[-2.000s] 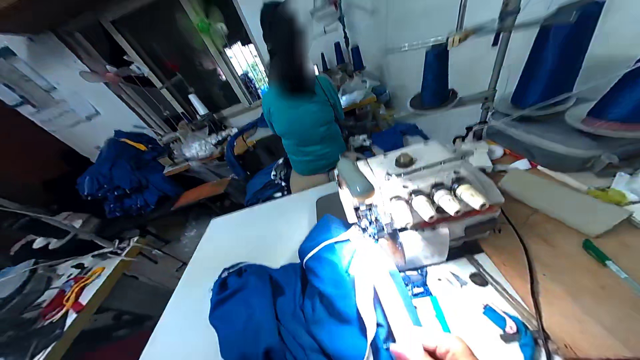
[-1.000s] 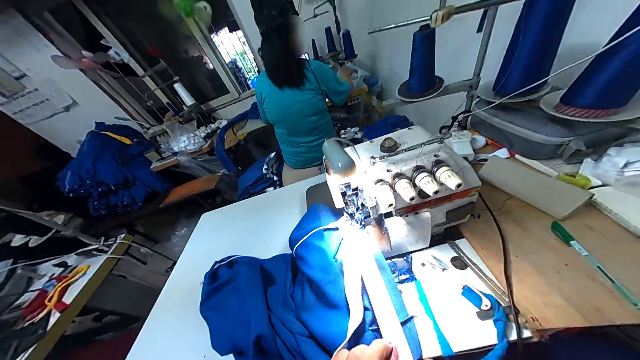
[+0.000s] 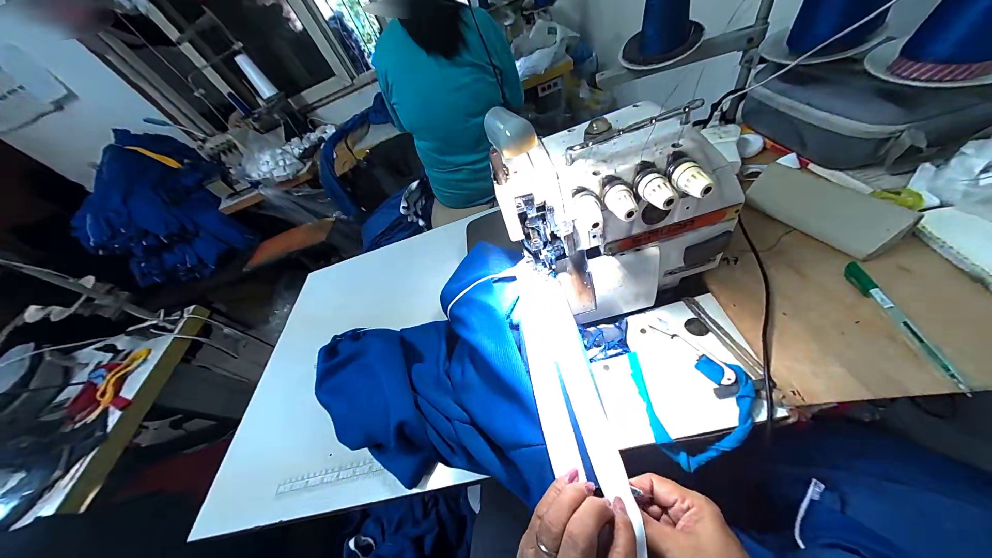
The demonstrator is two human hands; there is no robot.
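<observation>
Blue fabric [image 3: 434, 387] lies bunched on the white table, running up under the needle area of an overlock sewing machine [image 3: 651, 186]. From the lit presser foot, white strips [image 3: 577, 372] extend down toward me. My left hand [image 3: 577, 515], with a ring on one finger, pinches the lower end of the white strip at the fabric's edge. Close beside it, my right hand [image 3: 678, 515] has its fingertips curled at the same strip, around a small dark item too hidden to name. A blue fabric loop [image 3: 717, 449] with small scissors or snips attached lies right of the strips.
A person in a teal top [image 3: 449, 101] is behind the table. Blue thread cones [image 3: 666, 31] stand at the back right. A green pen [image 3: 907, 322] and grey board [image 3: 833, 209] rest on the brown surface. Blue garments [image 3: 155, 209] are piled at the left.
Both hands are now in view at the white strip's lower end; earlier only part of a hand showed at the bottom edge. The person behind has lowered an arm that was stretched to the right.
</observation>
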